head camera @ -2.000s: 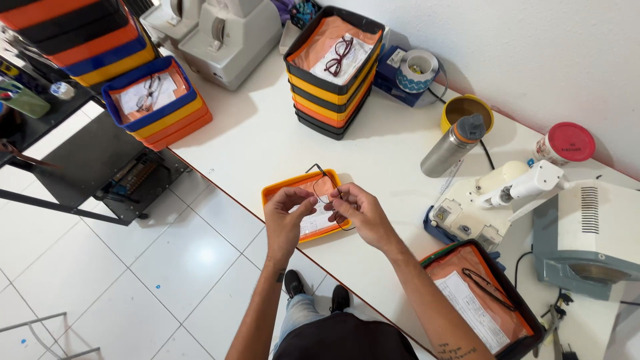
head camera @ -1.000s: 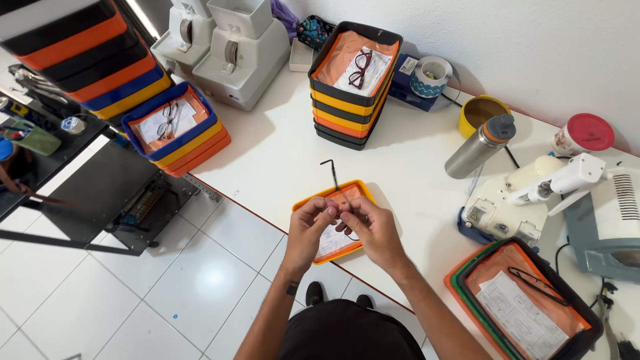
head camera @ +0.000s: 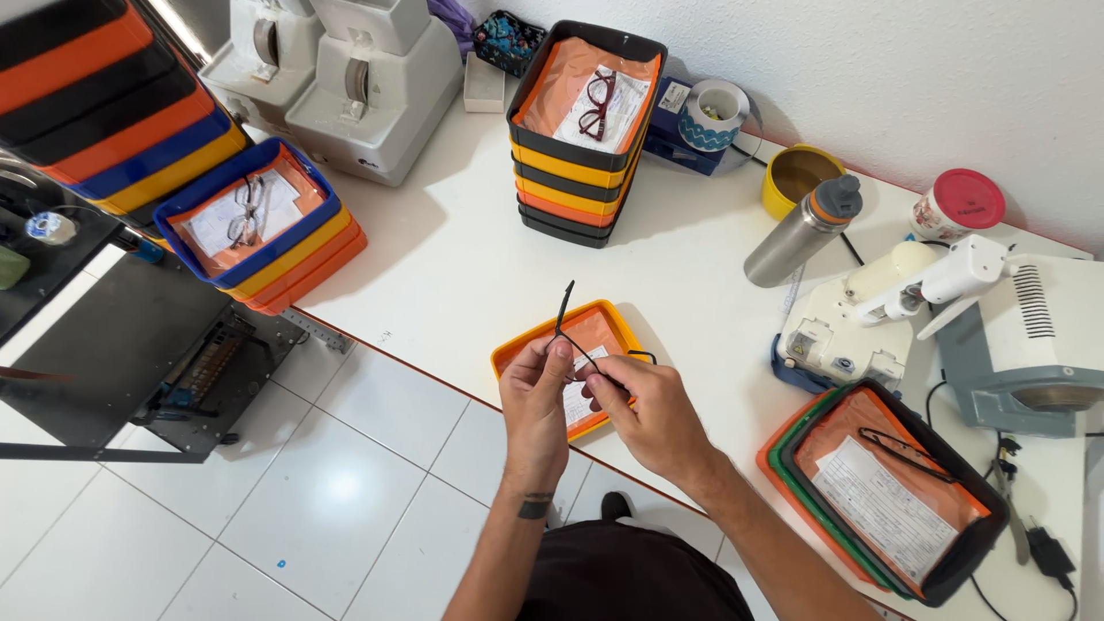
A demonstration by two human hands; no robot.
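Note:
A thin dark eyeglass frame [head camera: 592, 360] is held between my two hands above a yellow plastic tray [head camera: 507, 352]. My left hand [head camera: 542, 384] pinches it near one hinge, and one temple sticks up past the thumb. On the other side, my right hand [head camera: 642, 401] grips it with thumb and fingers; the second temple's bent tip shows beyond the knuckles. My fingers hide much of the rims, and I cannot tell whether lenses are in them. Inside the tray, below my hands, lie an orange pouch [head camera: 595, 328] and a paper with writing.
Stacked trays [head camera: 576, 159] with red glasses on top stand behind. More stacks are at left [head camera: 267, 267] and right [head camera: 871, 509]. A steel bottle [head camera: 793, 233], a yellow pot [head camera: 780, 203], a white bench device [head camera: 862, 302] and grey machines [head camera: 388, 103] stand on the white table.
The hands have turned the glasses; a temple now points up from the left hand, and the right hand has shifted to the frame's other side. The view has moved slightly.

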